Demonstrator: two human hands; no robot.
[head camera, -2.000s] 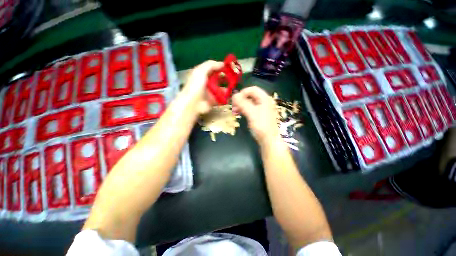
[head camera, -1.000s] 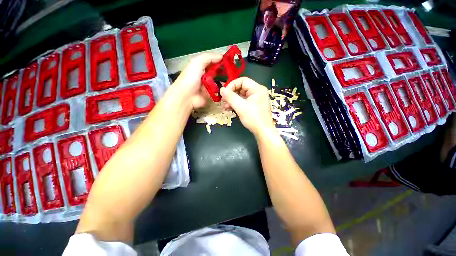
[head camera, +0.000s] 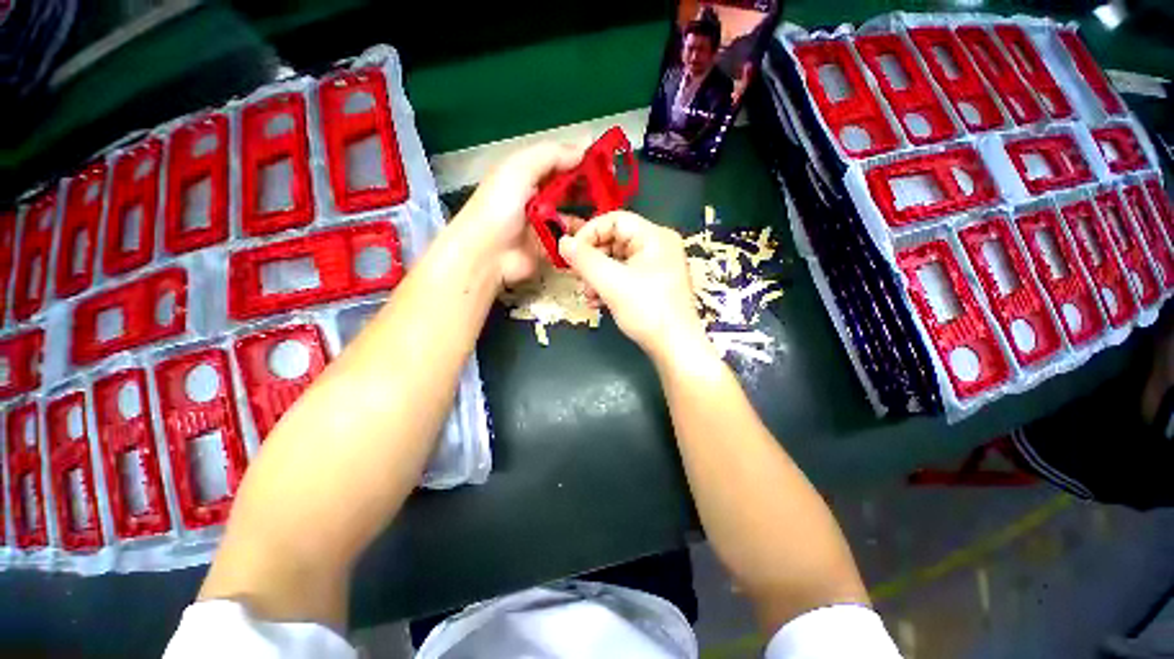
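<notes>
My left hand (head camera: 507, 213) holds a red plastic housing (head camera: 582, 188) tilted in the air above the bench, gripping its left side. My right hand (head camera: 626, 267) has its thumb and fingertips pinched at the housing's lower edge; whether a small piece is between them cannot be told. A heap of small cream pieces (head camera: 554, 304) lies below the hands, partly hidden by them. A looser pile of whiter strips with dark bits (head camera: 736, 290) lies just right of my right hand.
A blister tray of red housings (head camera: 84, 315) lies at left, partly behind my left forearm. A stack of trays with black edges (head camera: 843, 277) stands at right, red housings on top. A phone (head camera: 697, 97) stands upright beyond the piles. A person's dark clothing (head camera: 1094, 444) shows at the right edge.
Over two seconds the view has shifted and sharpened. The housing remains in my left hand, turned slightly, and my right fingertips have come to its lower edge.
</notes>
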